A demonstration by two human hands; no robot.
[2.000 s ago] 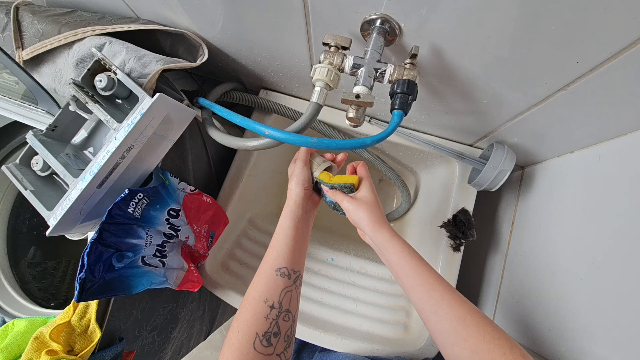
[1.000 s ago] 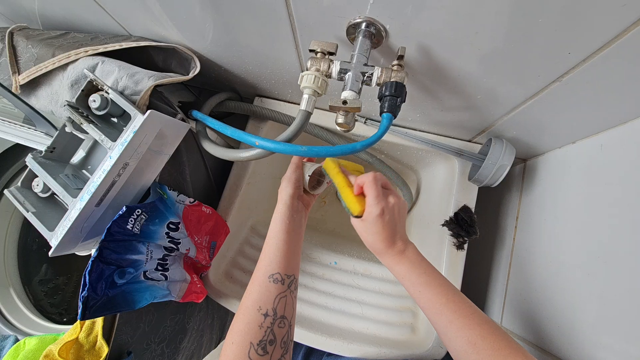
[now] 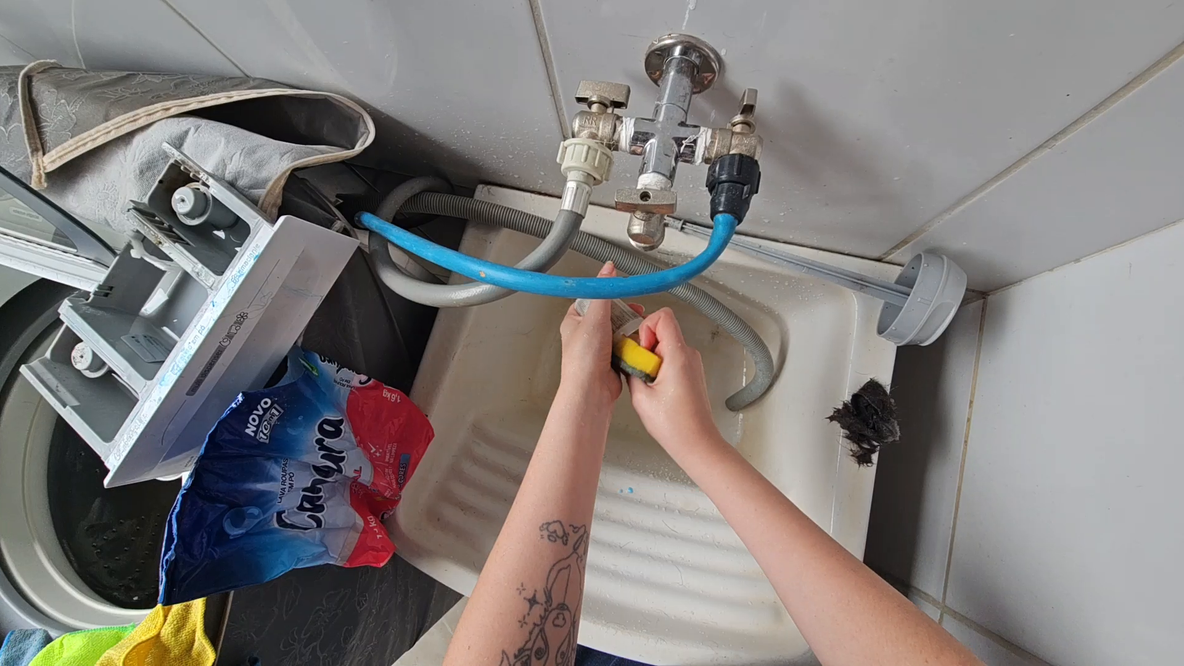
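Over the basin of a white laundry sink (image 3: 675, 555), both hands are close together just below a blue hose (image 3: 555, 282). My left hand (image 3: 590, 347) is closed around a small, pale, partly see-through plastic piece (image 3: 624, 317), most of which the fingers hide. In my right hand (image 3: 668, 379) is a yellow sponge with a dark scouring side (image 3: 638, 359), pressed against that piece. Above them is a metal tap fitting (image 3: 661, 139) on the tiled wall, with the blue hose and a grey hose attached.
A washing machine detergent drawer (image 3: 222, 342) and a laundry powder bag (image 3: 296, 472) lie left of the sink. A ribbed drain hose (image 3: 731, 328) hangs into the basin. On the right rim are a grey round plastic part (image 3: 922, 299) and dark lint (image 3: 866, 421). Cloths (image 3: 157, 638) lie lower left.
The right hand and sponge, held slightly apart from the piece a second ago, are now against it and close to the left hand. The piece's round opening no longer faces the camera.
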